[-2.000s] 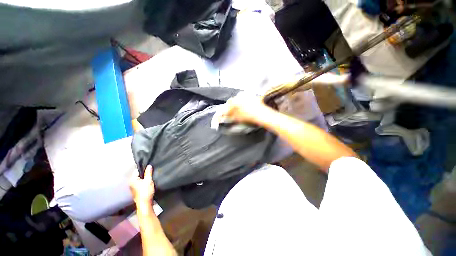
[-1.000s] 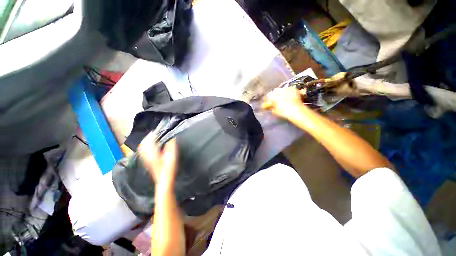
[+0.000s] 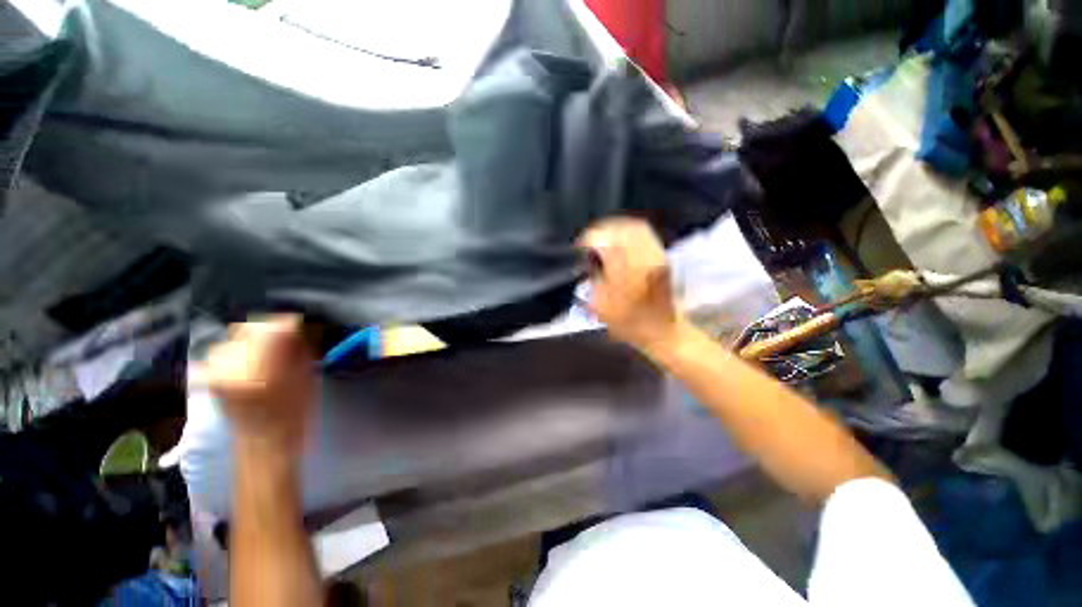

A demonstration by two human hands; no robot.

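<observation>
A dark grey garment (image 3: pixel 475 255) is stretched between my hands above the far side of the pressing board (image 3: pixel 475 415). It is blurred and merges with other grey cloth behind it. My left hand (image 3: pixel 263 362) is closed on its left end. My right hand (image 3: pixel 631 275) is closed on its edge at the right. The iron's body cannot be made out; its wire guard (image 3: pixel 793 338) and brown wrapped hose (image 3: pixel 854 311) show at the table's right end.
A large grey drape (image 3: pixel 237 131) hangs beyond the table. A blue box (image 3: pixel 352 346) shows partly under the garment. A bottle with an orange label (image 3: pixel 1020 219) stands at the far right. A white card (image 3: pixel 351 536) lies below the board. Blue plastic (image 3: pixel 973 522) is at lower right.
The garment has been lifted off the board and is stretched away from me. My right hand has left the iron at the right and taken hold of the cloth. My left hand has moved left and gripped it.
</observation>
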